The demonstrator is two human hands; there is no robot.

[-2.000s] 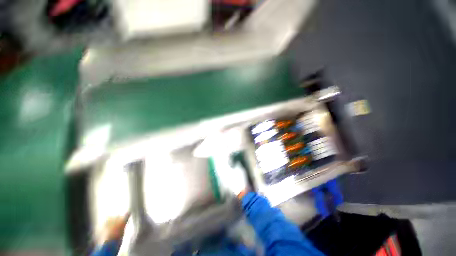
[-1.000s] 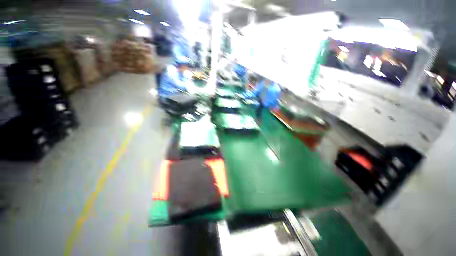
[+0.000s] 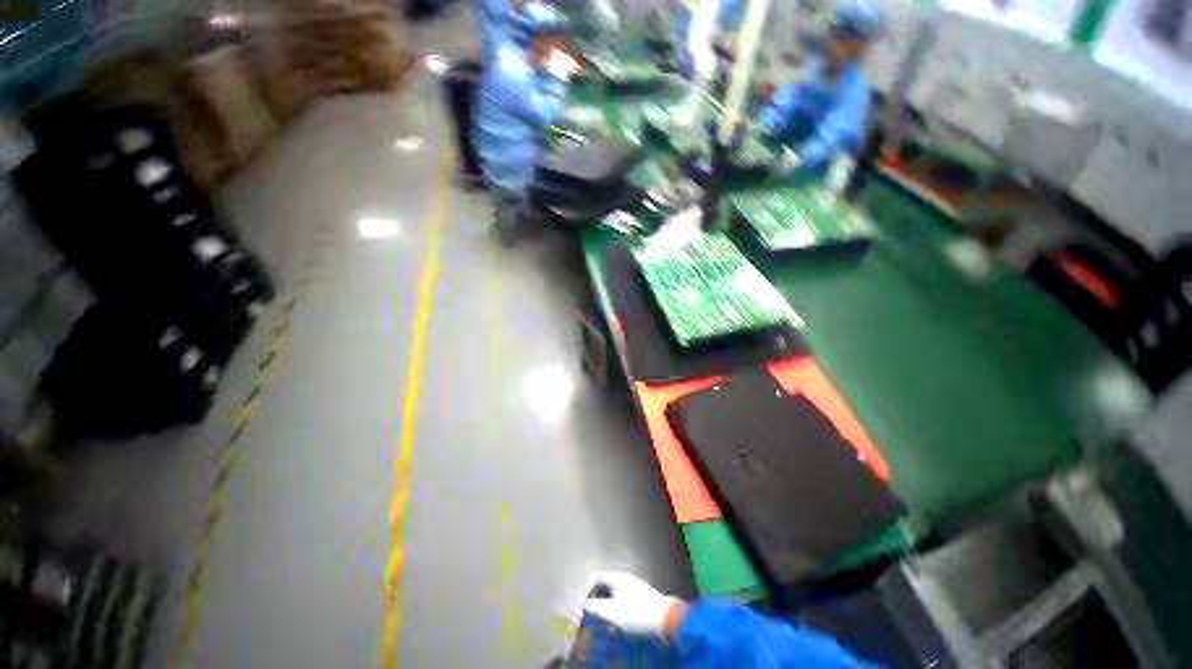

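My right hand (image 3: 634, 605), in a white glove with a bare wrist and blue sleeve, is at the bottom edge, left of the bench corner. Its fingers are curled over the edge of what looks like a circuit board (image 3: 612, 646), blurred and mostly cut off by the picture's edge. My left hand is out of view. Ahead on the bench, a black foam pad (image 3: 784, 477) lies on a red-orange sheet (image 3: 673, 451). Beyond it a green board (image 3: 716, 288), solder side up, lies on another black pad.
A green-matted bench (image 3: 961, 379) runs ahead, with another green board (image 3: 800, 217) on it. Metal rails (image 3: 941, 601) are at lower right. Two people in blue work at the far end. Black crates (image 3: 131, 275) stand left of the yellow-lined aisle (image 3: 425, 327).
The view has swung from the conveyor to the bench and aisle, and the bench pads are nearer. My right hand, out of view one second ago, shows again; my left hand has left the picture.
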